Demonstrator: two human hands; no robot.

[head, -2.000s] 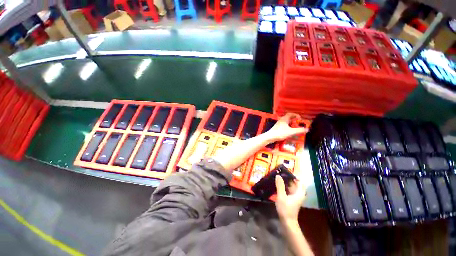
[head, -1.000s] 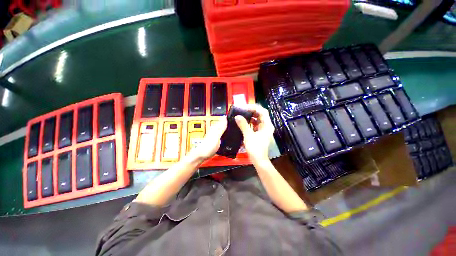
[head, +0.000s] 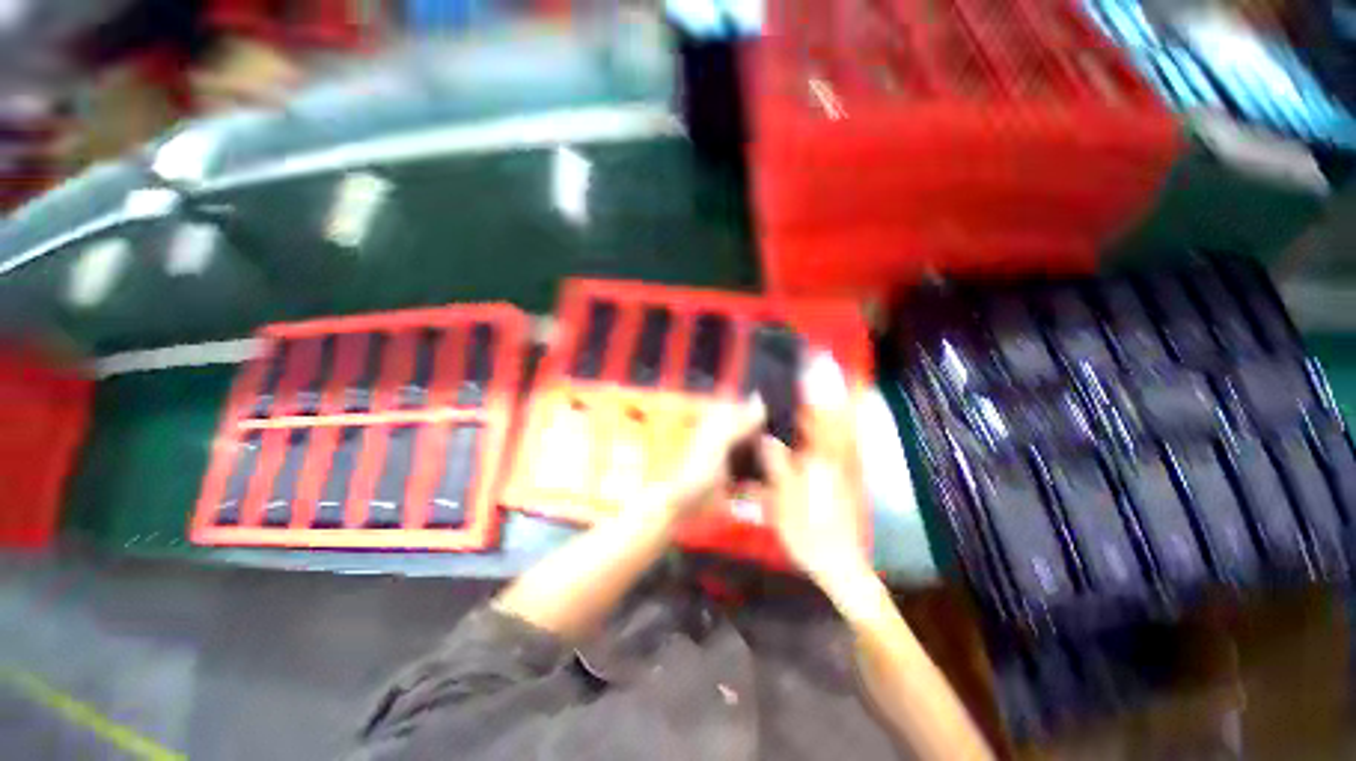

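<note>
The picture is blurred. My left hand (head: 714, 464) and my right hand (head: 815, 483) are close together over the right part of a red phone tray (head: 540, 390). Between them they hold a black covered phone (head: 772, 422), which visually runs into the black phone in the slot behind it. More black phones (head: 650, 348) lie in the tray's back row. Open yellow-orange phones (head: 558, 442) lie in the front row at left. My hands hide the front slots at right, and my right fingers partly cover the back right corner slot.
A red tray (head: 503, 446) filled with black phones lies to the left. A tall red tray stack (head: 952, 193) stands behind. A black blister tray (head: 1108, 446) with covers is at right. Another red pile (head: 37, 439) stands at far left.
The view has swung up and left since one second ago, so the bench things sit differently in it. My hands still hold the black phone between them, now nearer the tray's back row.
</note>
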